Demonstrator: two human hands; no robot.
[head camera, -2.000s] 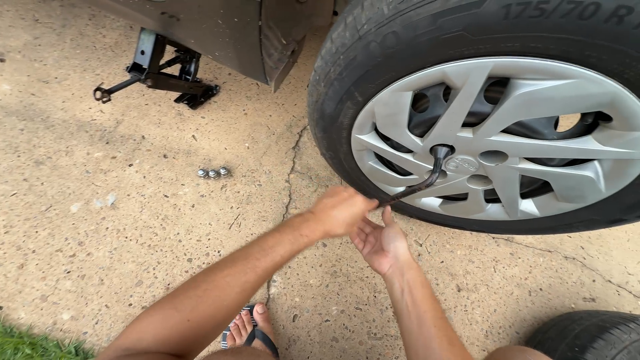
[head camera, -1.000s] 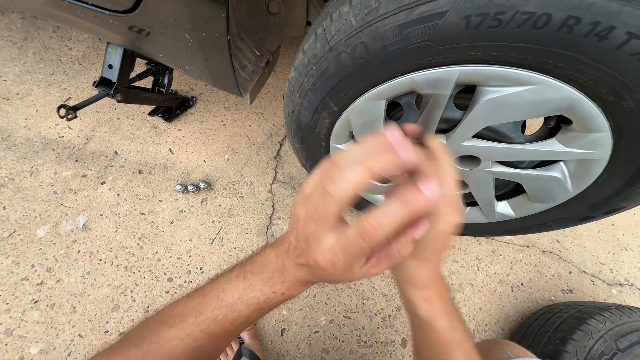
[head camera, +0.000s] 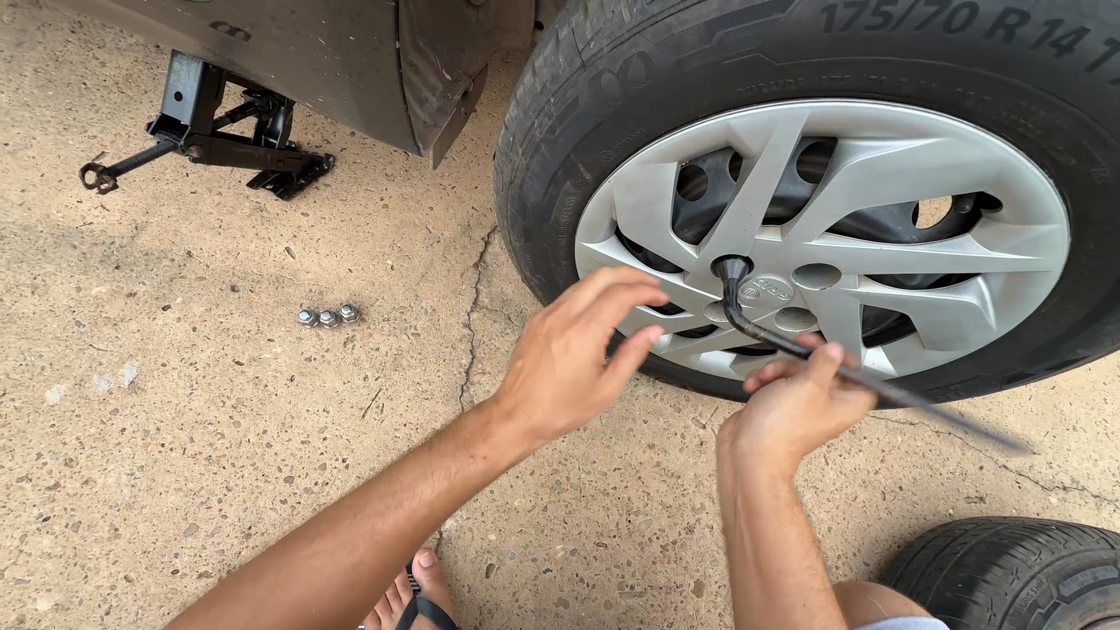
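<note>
A black L-shaped lug wrench (head camera: 770,337) has its socket end in a lug hole of the silver wheel cover (head camera: 927,249), beside the centre cap; its long arm slants down to the right, blurred at the tip. My right hand (head camera: 801,398) is closed around that arm below the bend. To the left of the wrench, my left hand (head camera: 582,354) is raised with fingers apart and holds nothing. The cover is on a wheel with a black tyre (head camera: 560,175). Three metal lug nuts (head camera: 328,317) lie in a row on the concrete to the left.
A black scissor jack (head camera: 227,131) stands under the grey car body panel (head camera: 289,61) at the upper left, its screw end pointing left. Another tyre (head camera: 1006,569) lies at the lower right, near my knee. A sandalled foot (head camera: 416,599) is at the bottom edge.
Two seconds ago both hands were together at the wrench's arm, which pointed down to the left. The arm now points down to the right, and my left hand is apart from it.
</note>
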